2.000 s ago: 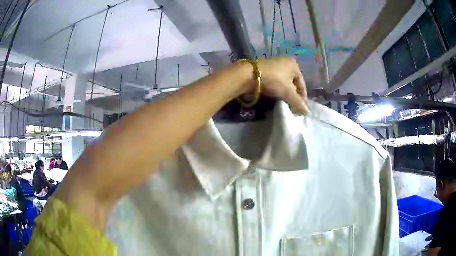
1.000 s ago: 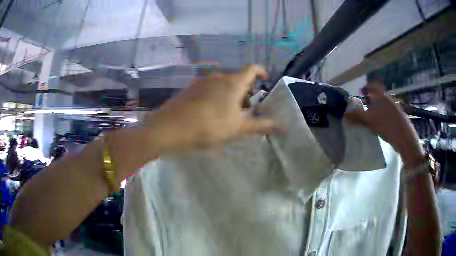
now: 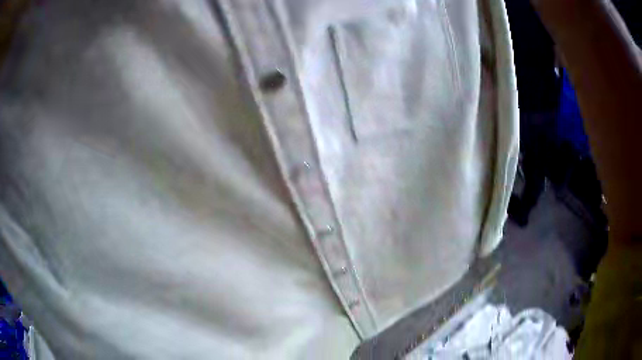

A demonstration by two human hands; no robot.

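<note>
An off-white shirt-jacket (image 3: 408,183) fills most of the view, close up and slightly blurred, front towards me. Its button placket (image 3: 303,162) slants from upper left to lower middle, with a dark round button (image 3: 272,80) near the top. A chest pocket (image 3: 391,77) shows at upper right. The collar is out of the picture. My right forearm rises along the right side from a yellow-green sleeve; the hand is cut off by the top edge. My left hand is not in view; a brownish blur in the top left corner is too unclear to name.
A crumpled white cloth heap (image 3: 500,337) lies at the bottom right, below the hem. Grey floor (image 3: 549,235) shows beside it. Dark shapes and a bit of blue (image 3: 574,112) are behind at the right. Another blue patch (image 3: 10,327) is at the lower left edge.
The view has tilted down from the collar to the shirt's front and hem. Both hands, seen by the collar a second ago, have left the picture.
</note>
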